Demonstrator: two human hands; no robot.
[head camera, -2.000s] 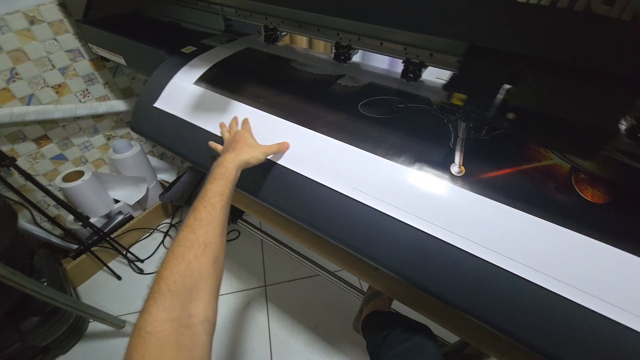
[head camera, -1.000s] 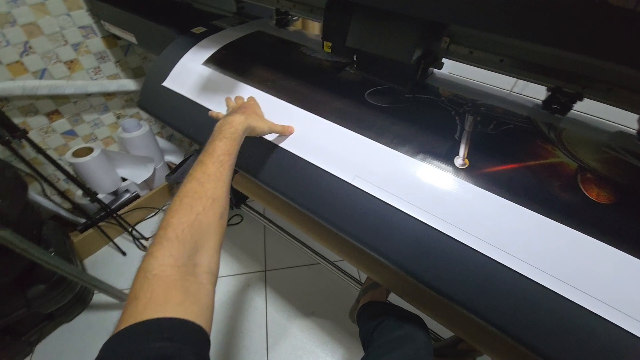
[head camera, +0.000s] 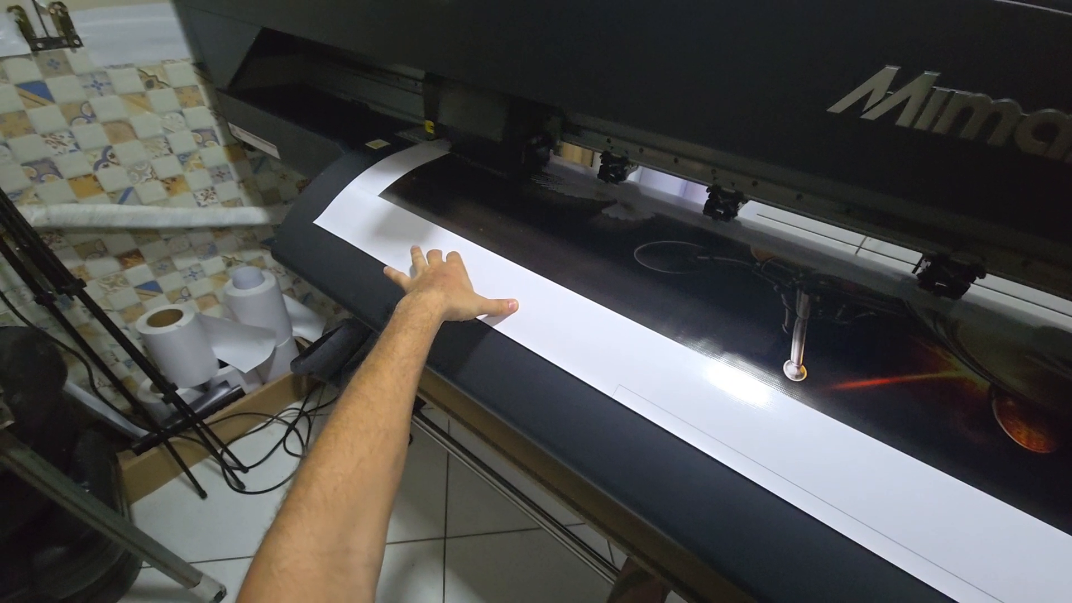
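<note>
My left hand (head camera: 441, 285) lies with fingers spread on the white margin of a wide printed sheet (head camera: 569, 335), close to the sheet's front edge, and holds nothing. The sheet curves down over the dark front platen (head camera: 670, 469) of a Mimaki wide-format printer (head camera: 636, 67). Its print is mostly black, with a metal stand-like shape and an orange-red streak. The print carriage (head camera: 481, 126) is at the left part of the rail, above the sheet's far left corner. My right hand is out of view.
Rolls of white material (head camera: 177, 343) stand in a cardboard box (head camera: 218, 419) at the left, beside black tripod legs (head camera: 109, 335) and loose black cables (head camera: 285, 435). Behind them is a patterned tile wall (head camera: 100, 151). A metal bar (head camera: 519, 494) runs below the printer's front.
The print carriage has moved to the left along the rail since one second ago. My left hand stays spread at about the same place on the sheet. The view has shifted.
</note>
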